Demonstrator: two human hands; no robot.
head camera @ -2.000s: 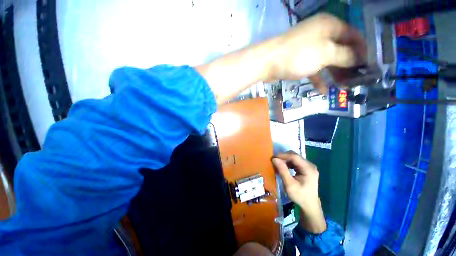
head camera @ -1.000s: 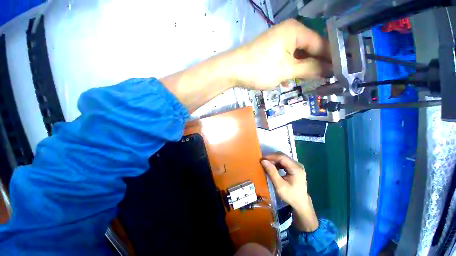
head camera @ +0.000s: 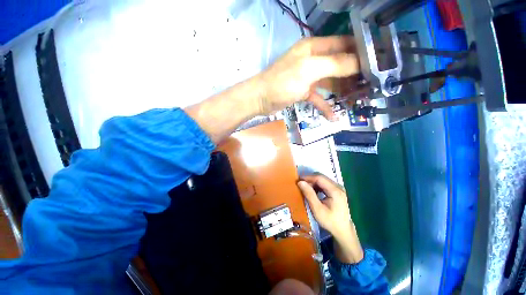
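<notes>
An orange-brown fixture board (head camera: 268, 173) lies in front of me, with a glossy black display panel (head camera: 199, 230) on it. A small silver-white connector block (head camera: 275, 222) sits beside the panel's edge. My left hand (head camera: 314, 72) reaches over the board to a small press station (head camera: 323, 124). Its fingers are bent over the station; their tips are partly hidden by the metal frame, and what they hold cannot be seen. My right hand (head camera: 327, 204) has thumb and index tips together on the board's right edge. My left sleeve covers part of the panel.
A silver metal frame with dark rods (head camera: 389, 63) stands at the upper right beside my left hand. A white table surface (head camera: 156, 52) carries long black rails (head camera: 55, 103) at left. A green mat (head camera: 375, 196) and blue strip (head camera: 461, 201) lie at right. Thin wires curve by the connector block.
The view has shifted, so the press and board sit further left. My left hand stays at the press, its fingers now lower over the station. My right hand stays at the board's edge.
</notes>
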